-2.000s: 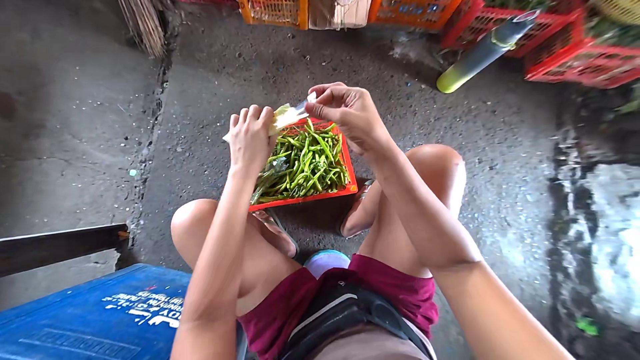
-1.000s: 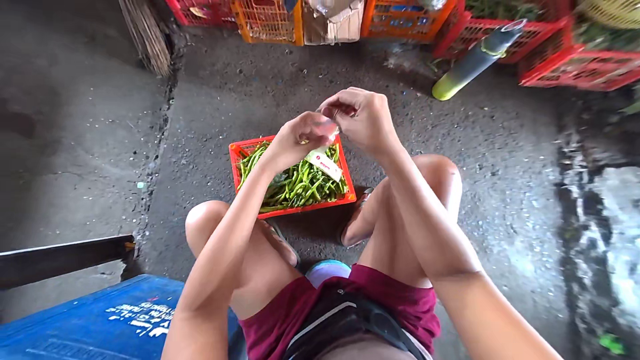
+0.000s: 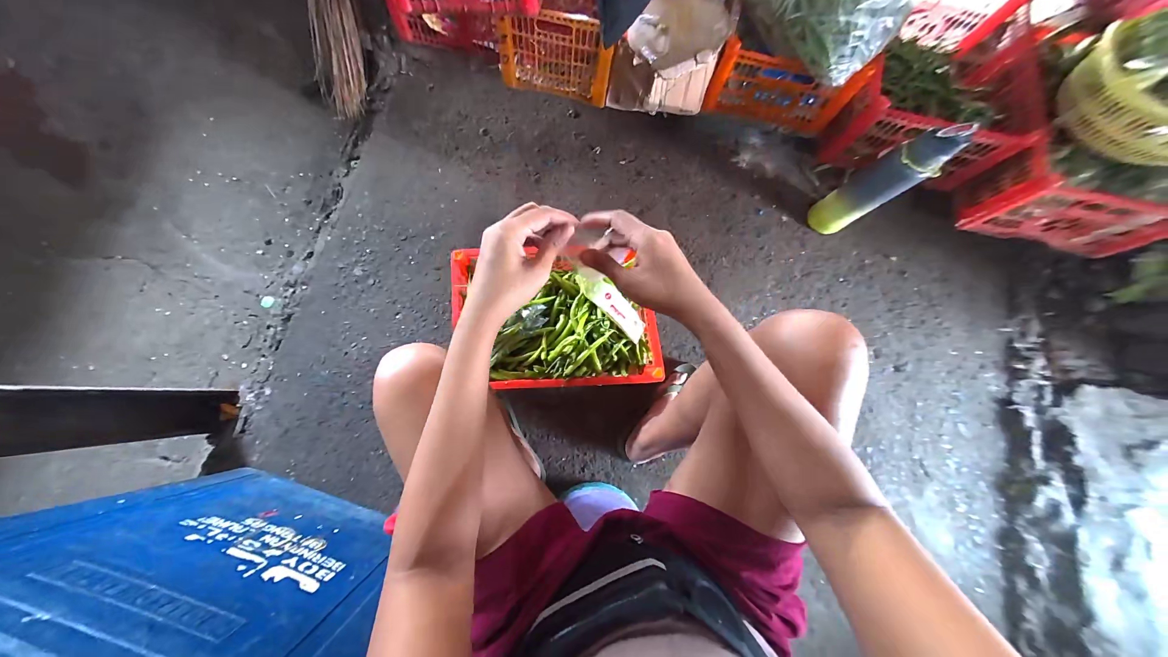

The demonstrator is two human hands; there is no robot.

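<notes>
A red plastic crate [image 3: 577,381] full of green chili peppers [image 3: 568,336] stands on the ground between my feet. My left hand [image 3: 527,255] and my right hand [image 3: 639,257] meet over its far edge, fingertips bent together. Something thin and clear, perhaps plastic film, seems to be pinched between them; it is blurred. A pale packet [image 3: 613,306] with red marks lies on the peppers, just under my right hand; whether it joins what I pinch I cannot tell. Dark plastic shows among the peppers at the left.
Orange and red crates [image 3: 780,91] line the far side, some with greens. A green-and-grey tube [image 3: 890,178] leans against a red crate [image 3: 1058,214]. A broom [image 3: 338,59] is at the upper left, a blue box [image 3: 192,566] at the lower left. Wet ground [image 3: 1113,465] is on the right.
The pale wrapper was up between both hands two seconds ago; a pale packet now lies over the peppers. Both hands have stayed close together above the crate.
</notes>
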